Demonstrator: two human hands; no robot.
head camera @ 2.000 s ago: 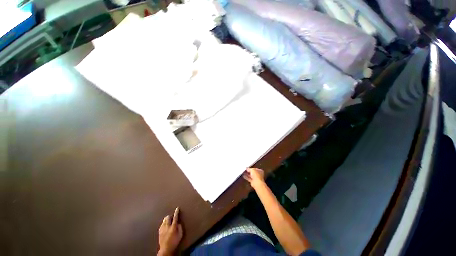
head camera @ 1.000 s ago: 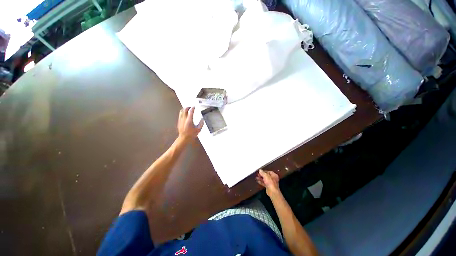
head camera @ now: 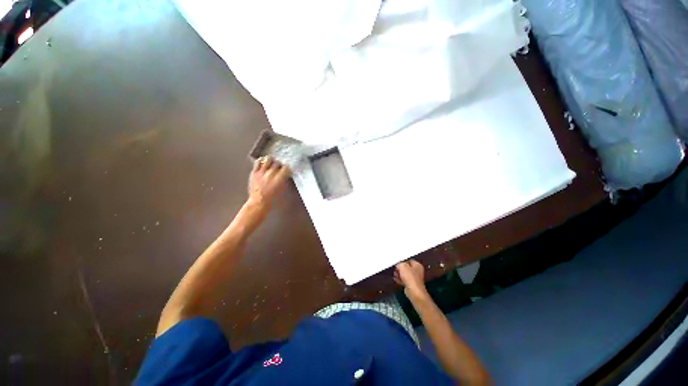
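Note:
A stack of large white sheets lies on the brown table, with a crinkled white sheet loosely over its far part. My left hand grips one box-shaped weight at the stack's left edge, partly over the bare table; the weight is blurred. The other weight sits on the stack just to the right. My right hand is at the stack's near edge with its fingers curled; whether it pinches the sheets cannot be told.
The brown table extends left. Plastic-wrapped light blue and lilac rolls lie at the right. Beyond the table's near right edge are a dark gap with a pale scrap and a blue-grey covered surface.
My left hand has reached from the near table edge to the weights, taken hold of one and shifted it left off its neighbour. My right hand stays by the near edge. The view has moved.

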